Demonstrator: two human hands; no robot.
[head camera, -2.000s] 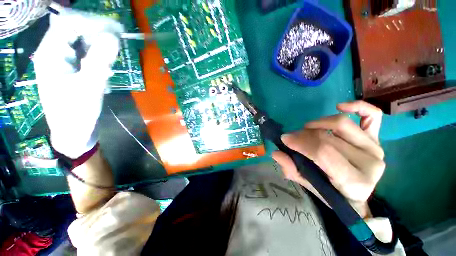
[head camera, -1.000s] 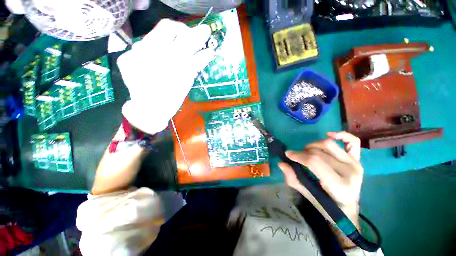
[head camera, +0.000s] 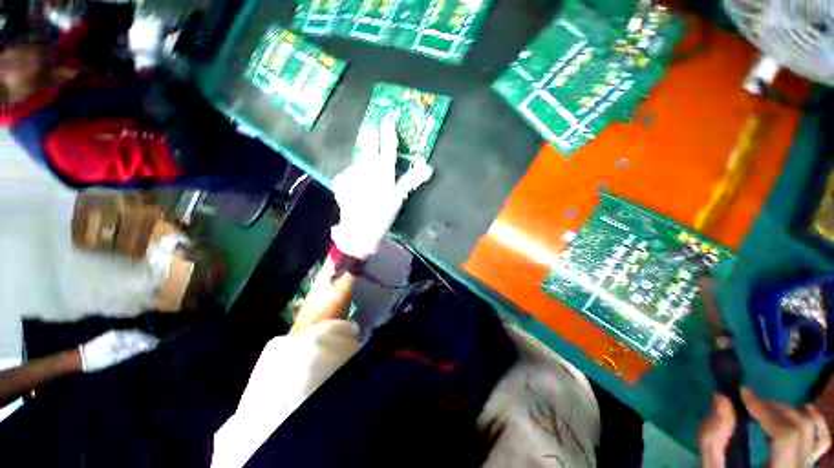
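Note:
My left hand (head camera: 370, 196), in a white glove with a red wrist band, lies with fingers apart on the lower part of a small green circuit board (head camera: 418, 111) on the dark mat. The fingers cover part of that board; I see no solder wire. My right hand (head camera: 773, 430), bare and cut off by the bottom edge, holds the black soldering iron (head camera: 727, 366). The blurred iron tip is beside the right edge of another green board (head camera: 631, 274) on the orange mat (head camera: 677, 146). A larger green board (head camera: 576, 78) lies partly on the orange mat's upper left.
A blue solder tray (head camera: 791, 320) is at the right edge, a white fan (head camera: 796, 32) at top right. More green boards (head camera: 297, 75) and a board panel (head camera: 393, 23) lie at the top. Another person's gloved hand (head camera: 117, 349) and cardboard boxes (head camera: 114, 219) are left of the bench.
The view has swung to the left. My left hand has moved from the large board to a small board on the dark mat. The iron tip has left the working board's components.

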